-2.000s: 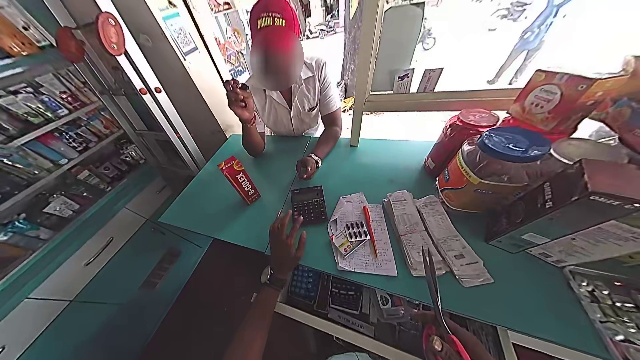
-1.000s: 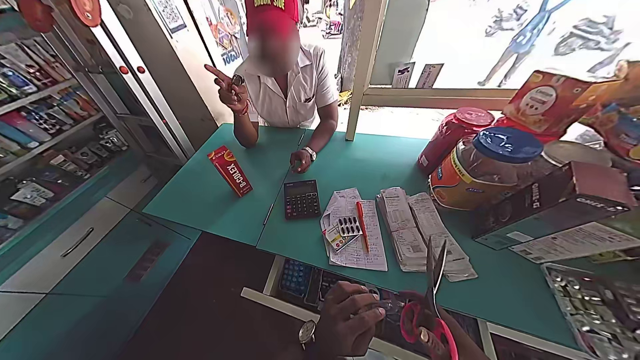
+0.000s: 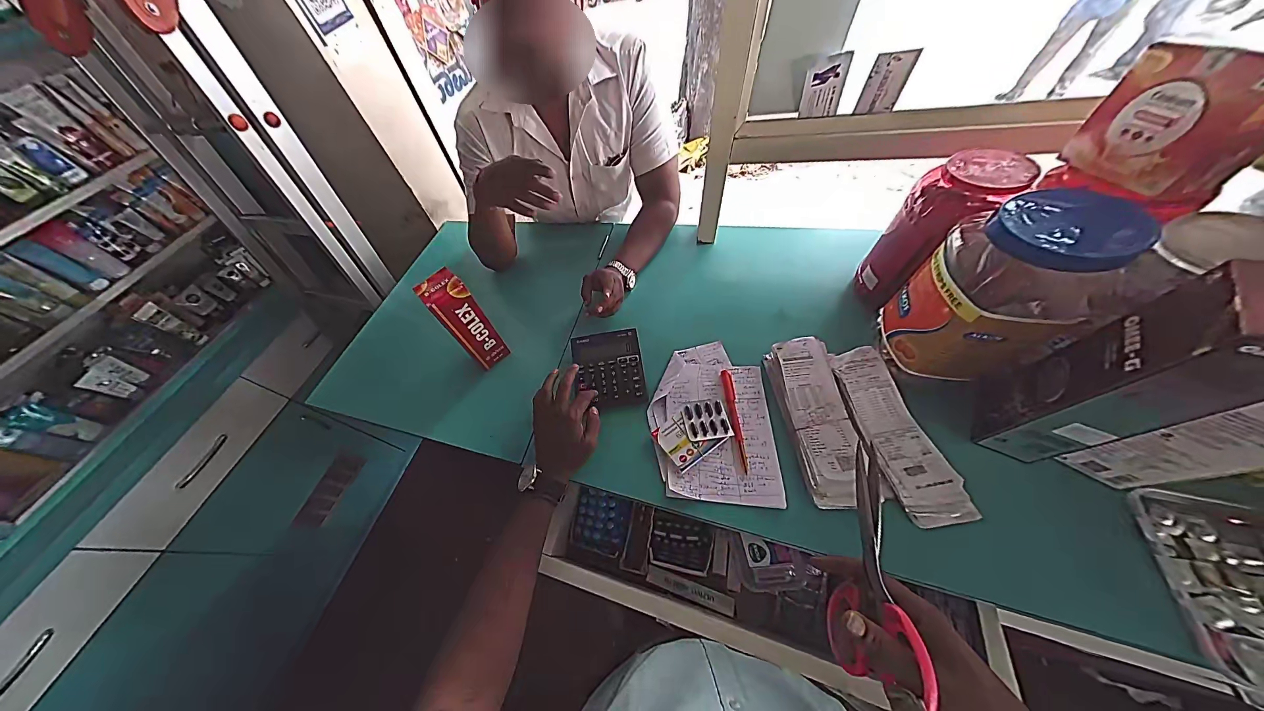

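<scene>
My left hand (image 3: 565, 425) lies palm down at the lower left edge of a black calculator (image 3: 610, 373), fingertips touching it or just beside it. In my right hand (image 3: 889, 642) are scissors (image 3: 871, 553) with red handles, blades pointing up over the counter edge. Right of the calculator, handwritten papers (image 3: 760, 484) carry a blister strip of dark capsules (image 3: 707, 421), a small printed packet (image 3: 675, 442) and a red pen (image 3: 734, 420). Two stacks of paper slips (image 3: 812, 415) lie farther right. A red B-Colex box (image 3: 461, 318) rests on the counter's left part.
Across the green counter (image 3: 750, 286) sits a person (image 3: 583, 128), one hand on the counter near the calculator. Plastic jars (image 3: 997, 286) and a dark carton (image 3: 1116, 365) stand at the right. An open drawer (image 3: 681, 583) with medicine packs is below the counter edge. Shelves (image 3: 99, 227) line the left.
My left hand has moved from beside the scissors to the calculator. The person opposite has lowered the raised, pointing hand. The scissors remain in my right hand.
</scene>
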